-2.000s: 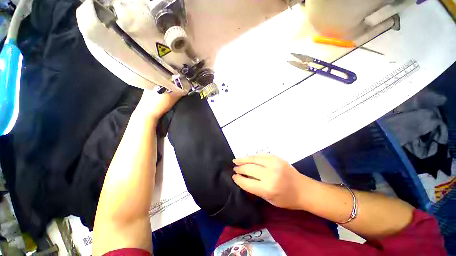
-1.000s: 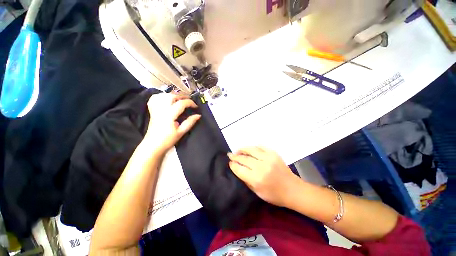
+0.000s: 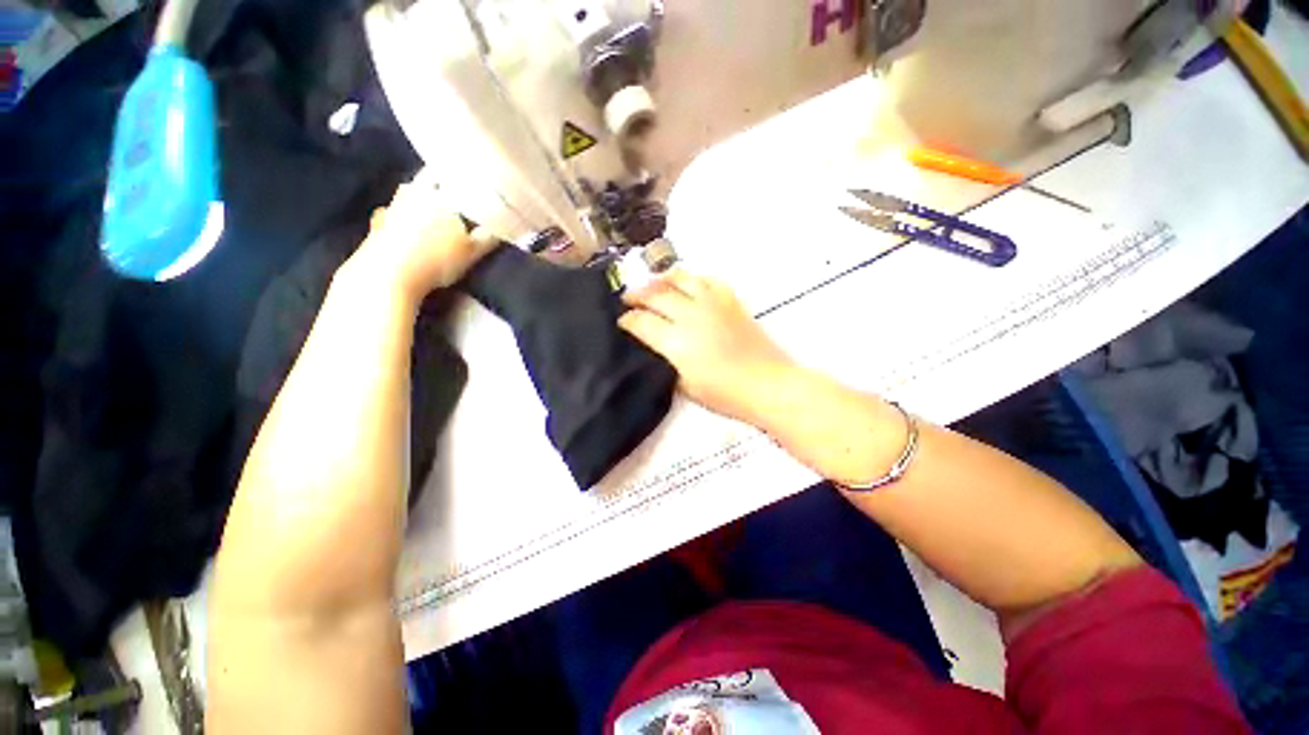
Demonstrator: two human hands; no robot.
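A black garment piece (image 3: 582,359) lies on the white table, its upper edge at the presser foot of the cream sewing machine (image 3: 495,108). Its folded lower end rests on the table near the front edge. My left hand (image 3: 431,241) grips the cloth left of the foot; its fingertips are partly hidden. My right hand (image 3: 704,338) holds the cloth's right edge just below the foot, fingers bent over it. The needle tip cannot be made out.
Dark blue snips (image 3: 933,230) and an orange-handled tool (image 3: 969,167) lie right of the needle. A black garment pile (image 3: 129,388) covers the left side. A light blue lamp (image 3: 161,165) hangs at upper left. Grey cloth (image 3: 1170,381) lies below the table at right.
My right hand has moved up the cloth to near the foot. My left hand has moved left of the foot. The cloth's lower end has come up from my lap onto the table.
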